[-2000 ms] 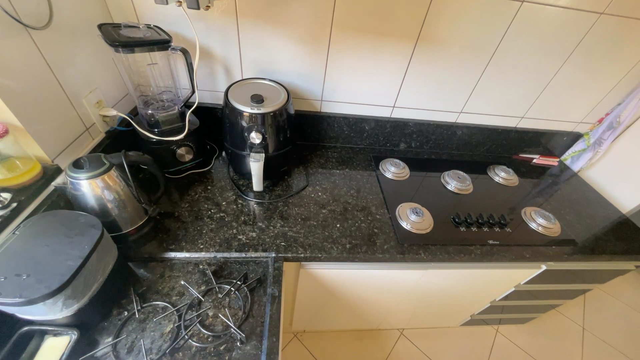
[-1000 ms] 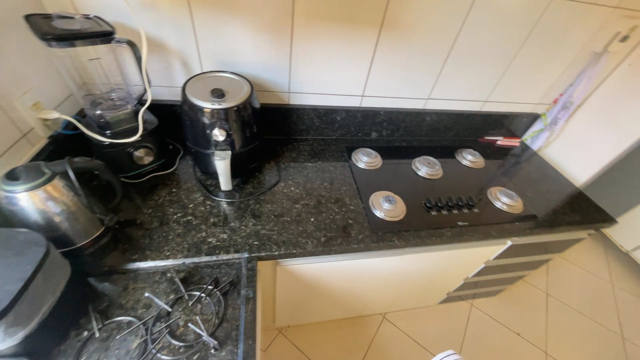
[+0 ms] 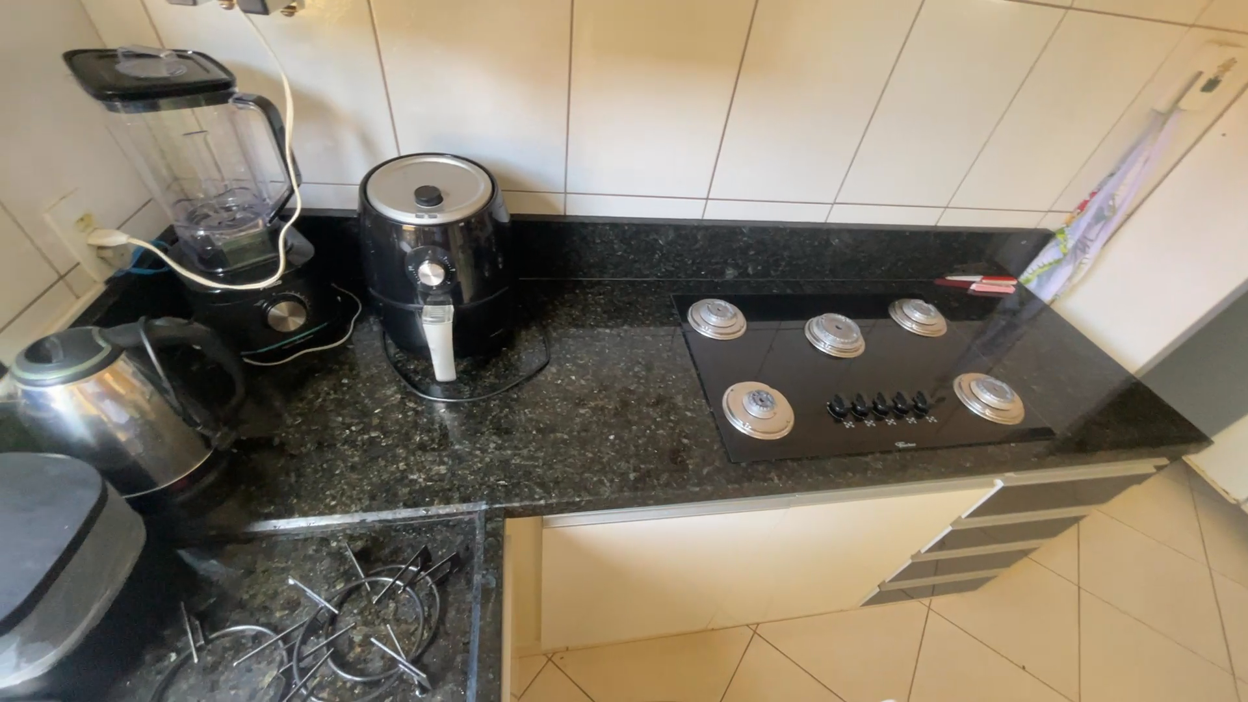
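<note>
Neither my left hand nor my right hand shows in the head view. A black glass gas cooktop [image 3: 868, 366] is set in the dark granite counter [image 3: 604, 419], its metal burners bare of grates. Several wire pan supports [image 3: 366, 624] lie in a loose group on the near left part of the granite. A black air fryer [image 3: 439, 263] with a pale handle stands against the backsplash. Left of it is a blender [image 3: 195, 185] with a clear jar and a black lid. In front of the blender stands a steel electric kettle [image 3: 112, 409].
At the lower left sits a dark-lidded container [image 3: 49, 565]. White cables [image 3: 283, 195] run beside the blender. Red-handled knives [image 3: 980, 284] lie behind the cooktop, near a hanging cloth [image 3: 1102, 219]. Drawers [image 3: 994, 541] are below the counter's right part; the floor [image 3: 829, 653] is tiled.
The view has shifted somewhat. Small pale shapes at the lower edge one second ago have mostly left the view. The things on the counter have not plainly moved.
</note>
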